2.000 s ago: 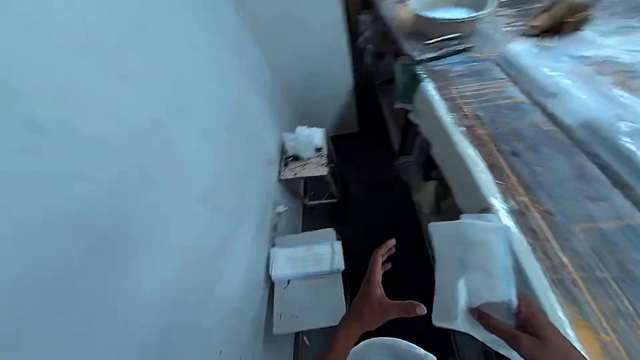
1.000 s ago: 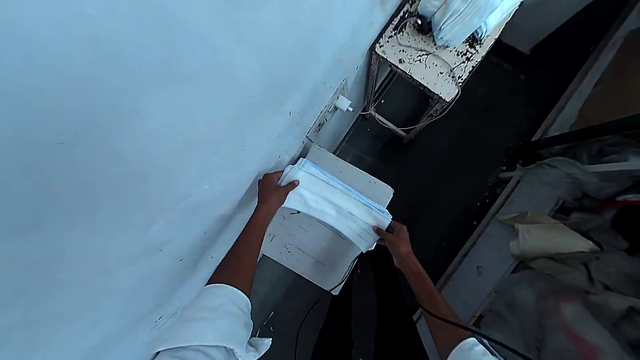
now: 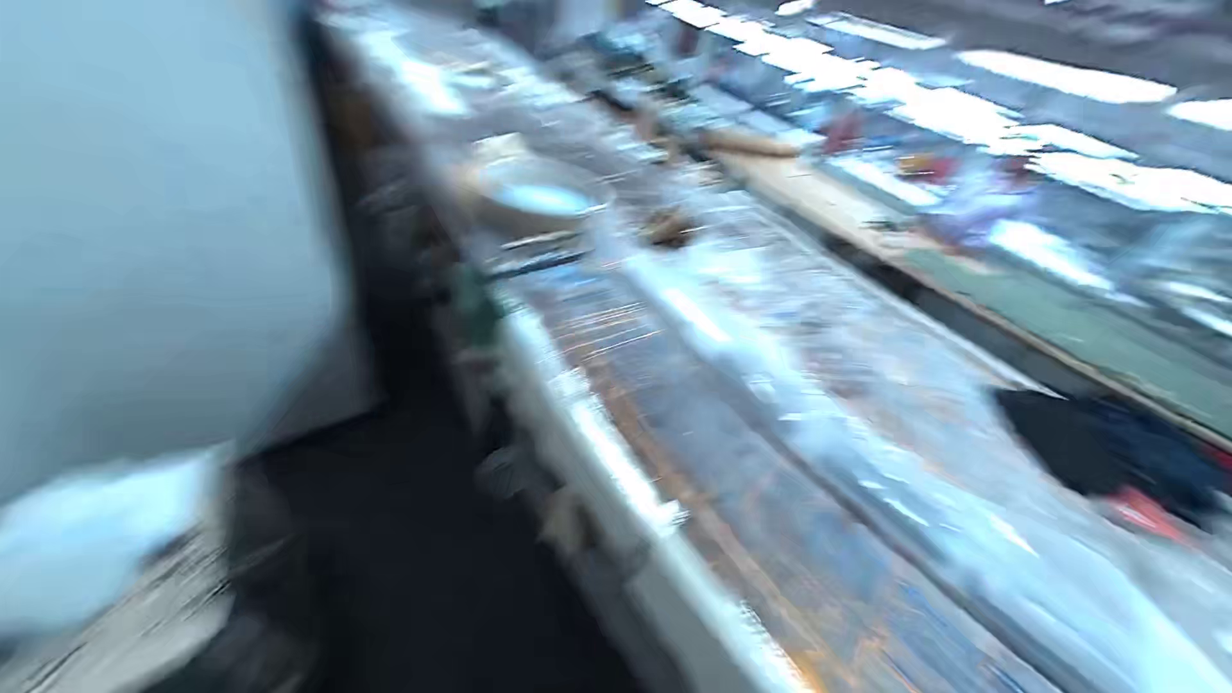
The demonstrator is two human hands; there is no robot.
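Neither my left hand nor my right hand shows in the head view, which is strongly blurred. A long worn table (image 3: 664, 414) runs from the upper left to the lower right. Along it lies a strip of clear plastic sheeting or a wrapped roll (image 3: 818, 414); the blur hides which. Toward the table's far end stands a round bowl (image 3: 539, 197) with something pale inside. At the lower left, a white cloth bundle (image 3: 87, 539) rests on a speckled stool (image 3: 164, 616).
A pale wall (image 3: 154, 231) fills the left side. Dark floor (image 3: 404, 558) lies between stool and table. Beyond the table runs a green-topped ledge (image 3: 1059, 308). A black and red item (image 3: 1107, 452) lies on the table's right part.
The view has swung strongly from the wall side to the table. One second ago both my hands held a stack of white cloths over a low board; hands and stack are now out of view.
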